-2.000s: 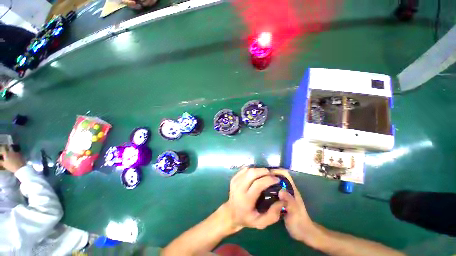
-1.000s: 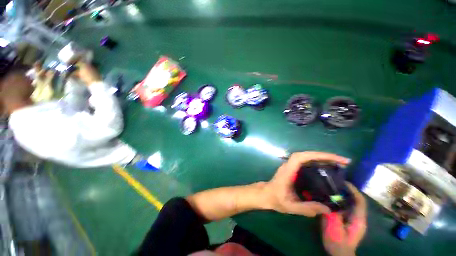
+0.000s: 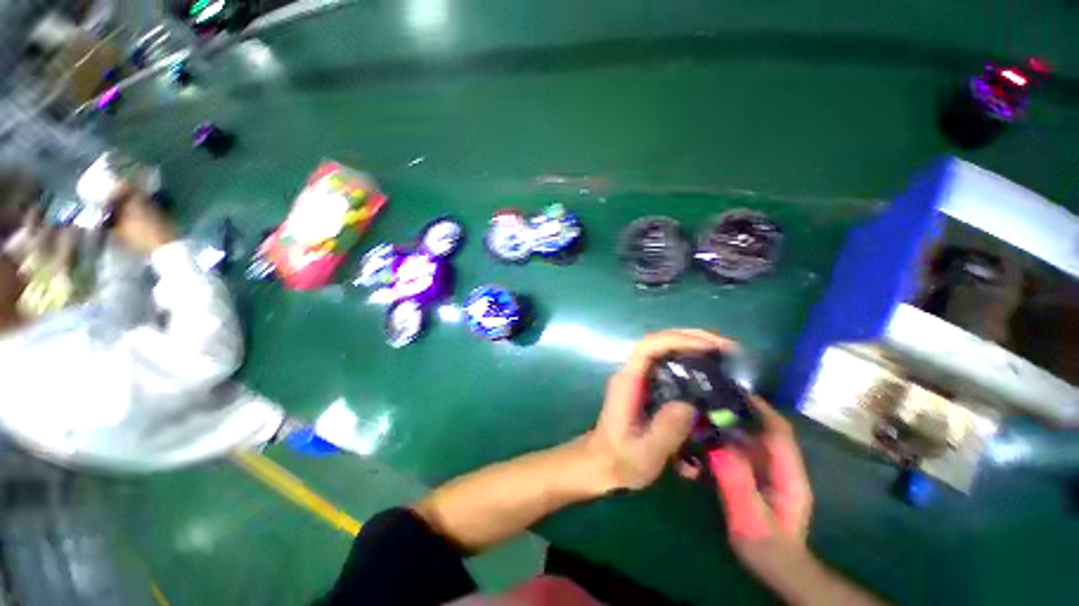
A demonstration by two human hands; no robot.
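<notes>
A round black unit (image 3: 700, 397) is held between my two hands in front of me, left of the screw feeder. A small green spot shows on it and red light falls on my right fingers. My left hand (image 3: 645, 414) grips its left side, with the thumb across the front. My right hand (image 3: 763, 479) holds its lower right side. The image is blurred, so fine parts of the unit cannot be told.
The white and blue screw feeder (image 3: 870, 278) stands at right. Two dark round units (image 3: 740, 245) stand left of it. Further left are a blue-lit unit (image 3: 493, 313), a purple-lit wheeled piece (image 3: 417, 277) and a red bag (image 3: 323, 225). A person in white (image 3: 118, 379) sits at far left.
The view has swung left, so the feeder sits further right than at first. My hands still hold the black unit; it has turned, and red light now falls on my right fingers.
</notes>
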